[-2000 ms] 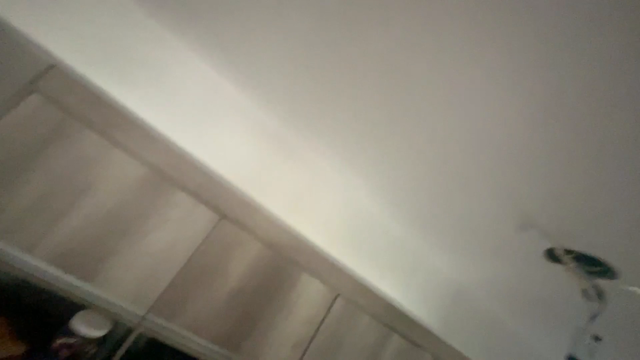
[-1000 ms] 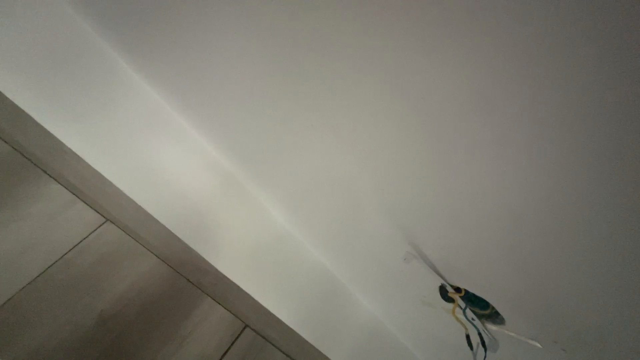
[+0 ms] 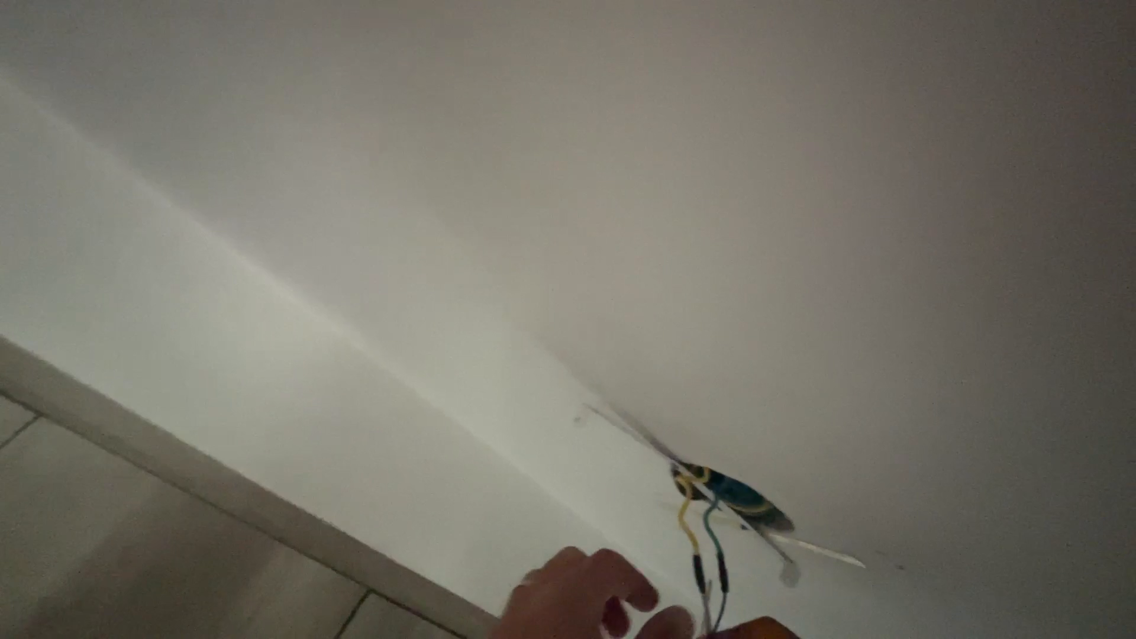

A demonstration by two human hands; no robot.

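A round opening (image 3: 750,501) in the white ceiling shows a dark, teal inside with wires looped in it. Thin pale strips (image 3: 830,550) lie across it and stick out on both sides. A yellow wire (image 3: 687,525) and a blue-green wire (image 3: 712,528) hang down, each with a black sleeved section. My left hand (image 3: 577,595) is raised just left of the wires with bent fingers, nothing clearly between them. Only a small part of my right hand (image 3: 754,629) shows at the bottom edge, beside the lower wire ends; its grip is hidden.
Below the ceiling (image 3: 550,222), a white wall band (image 3: 266,382) runs diagonally. Under it a trim edge (image 3: 204,479) borders grey-brown panels (image 3: 160,550) with dark joints, at the lower left. Small marks show on the ceiling near the opening.
My hands have come into view at the bottom, close to the hanging wires. The view has shifted, and the shelf area seen at first is out of frame.
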